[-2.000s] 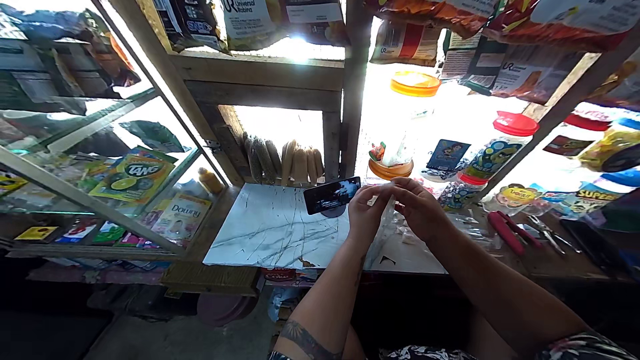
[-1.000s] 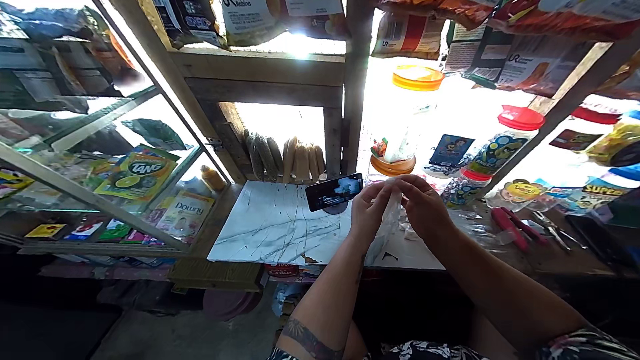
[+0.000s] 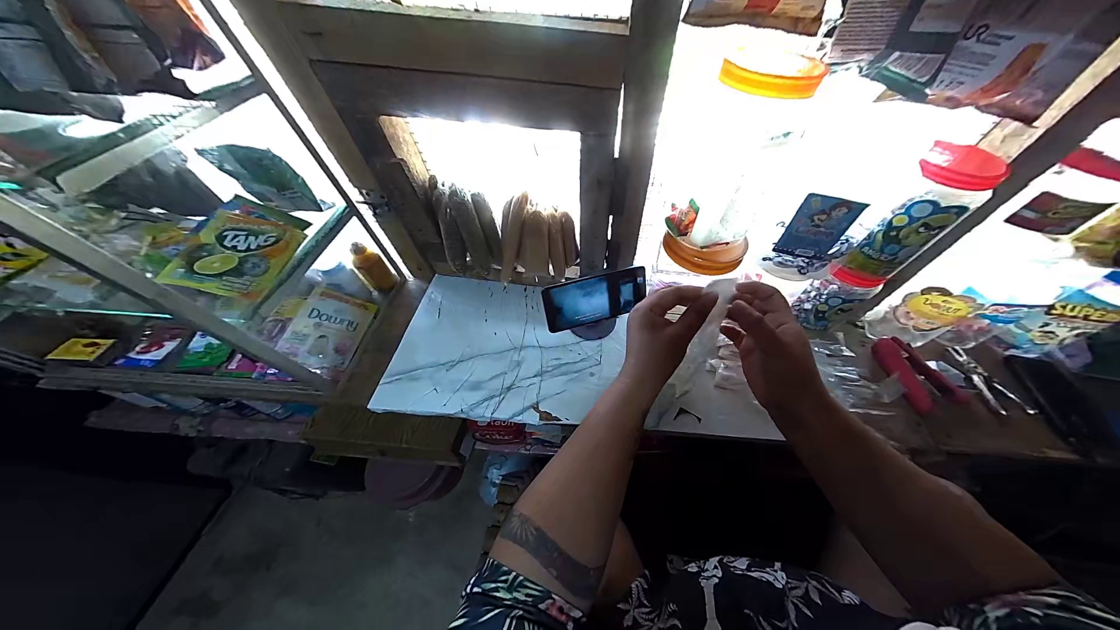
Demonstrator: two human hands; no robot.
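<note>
My left hand (image 3: 669, 328) pinches the upper edge of a clear plastic bag (image 3: 697, 350) between thumb and fingers. On the bag's other side my right hand (image 3: 770, 337) has its fingers curled at the same edge, near the left fingertips. The bag hangs down between both hands, above the marble-patterned counter top (image 3: 490, 359). Just left of my left hand, a smartphone (image 3: 593, 299) with a lit screen leans on a small round stand (image 3: 595, 329). Small clear plastic packets (image 3: 731, 367) lie behind and beside my right hand, partly hidden by it.
Plastic jars with an orange lid (image 3: 773, 72) and a red lid (image 3: 964, 164) stand behind my hands. Red-handled pliers or cutters (image 3: 906, 376), metal pliers (image 3: 978, 379) and a dark phone-like object (image 3: 1054, 402) lie at the right. A glass display case with sachets (image 3: 232, 249) stands left.
Both hands stay over the counter at the bag. The fingers of my right hand have spread somewhat, and more of the bag's edge shows between the hands.
</note>
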